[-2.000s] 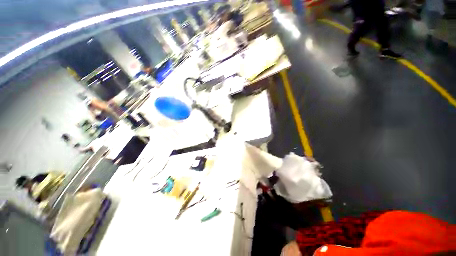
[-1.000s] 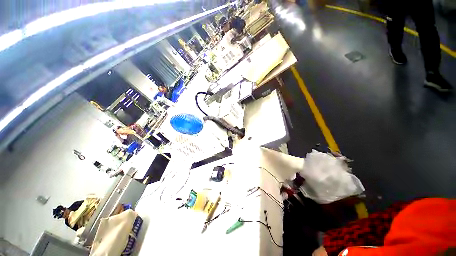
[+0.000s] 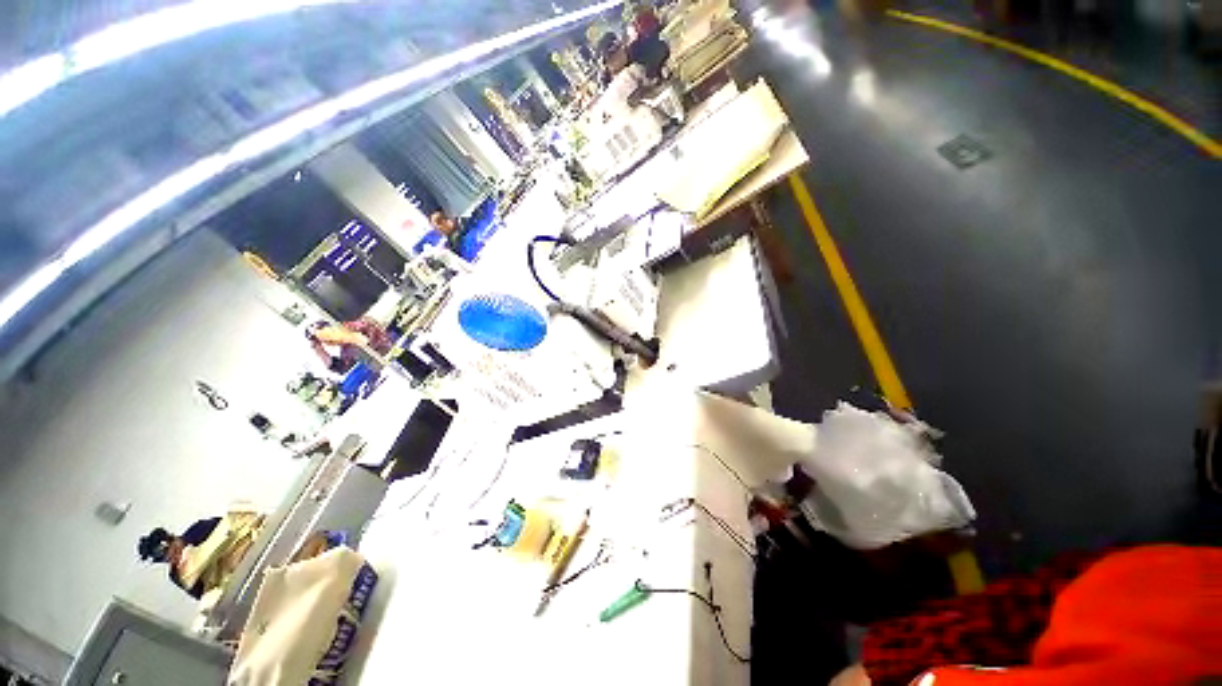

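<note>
A green-handled tool (image 3: 623, 602) with a thin dark cord lies on the white-topped table (image 3: 469, 630). A long yellow marking pen or cutter (image 3: 563, 556) lies beside a small yellow cup (image 3: 531, 533) that holds blue and dark items. A small black adapter (image 3: 582, 458) sits behind the cup. A small patch of skin (image 3: 851, 677) at the bottom edge, by a red-black checked sleeve, seems to be my left hand; it is nearly all cut off and its fingers do not show. My right hand is out of the picture.
A whitish plastic bag (image 3: 885, 476) hangs at the table's right edge. A blue fan (image 3: 503, 323) and white machines stand beyond. A basket (image 3: 351, 623) with beige cloth is at lower left. People sit farther back. Dark floor with a yellow line (image 3: 851, 295) lies to the right.
The view has swung and steadied, so the table things appear farther right than at first. The person walking on the floor at upper right has left the view.
</note>
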